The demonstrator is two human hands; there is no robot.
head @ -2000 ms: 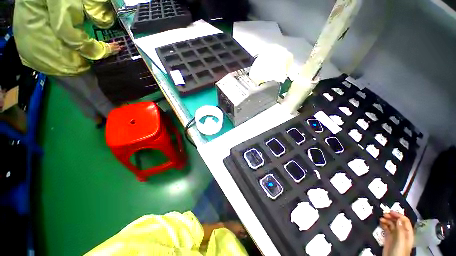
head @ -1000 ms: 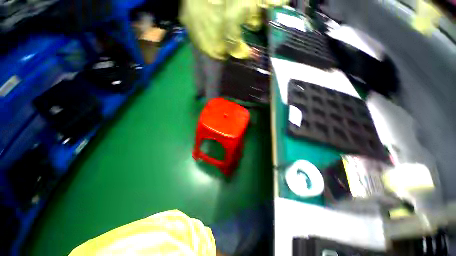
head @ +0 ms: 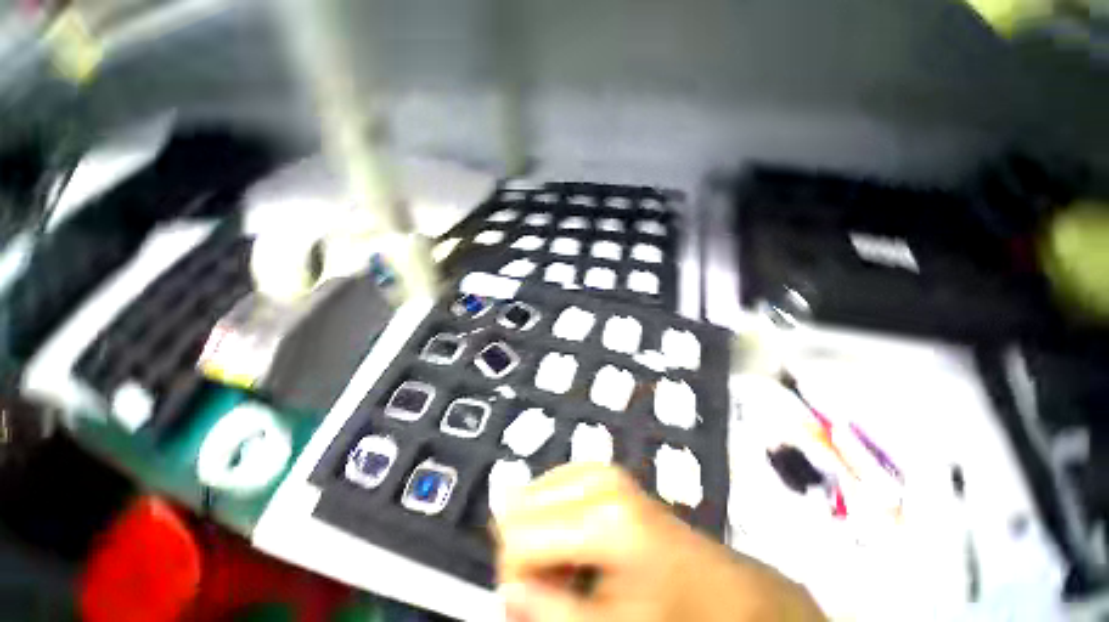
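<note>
A black foam tray [head: 468, 389] lies in front of me. Its left two columns hold dark-faced watch units with pale rims, such as a unit with a blue spot [head: 428, 486]. White protective covers [head: 612, 386] fill pockets to the right. A second filled foam tray [head: 572, 204] lies behind. My right hand [head: 620, 547] enters from the lower right over the near part of the tray, fingers curled and blurred, hiding some pockets. Whether it holds anything cannot be told. My left hand is not in view.
A white tape roll [head: 245, 450] lies on green mat at left, beside a tape dispenser [head: 316, 346] and another black tray [head: 158, 322]. Thin tools and a black piece [head: 794, 468] lie on white at right. A bottle [head: 760, 346] stands at the tray's right. A red stool [head: 140, 565] is lower left.
The view has swung from the floor and stool back to the trays, and now includes the tools at right. My right hand, absent one second ago, is over the near tray.
</note>
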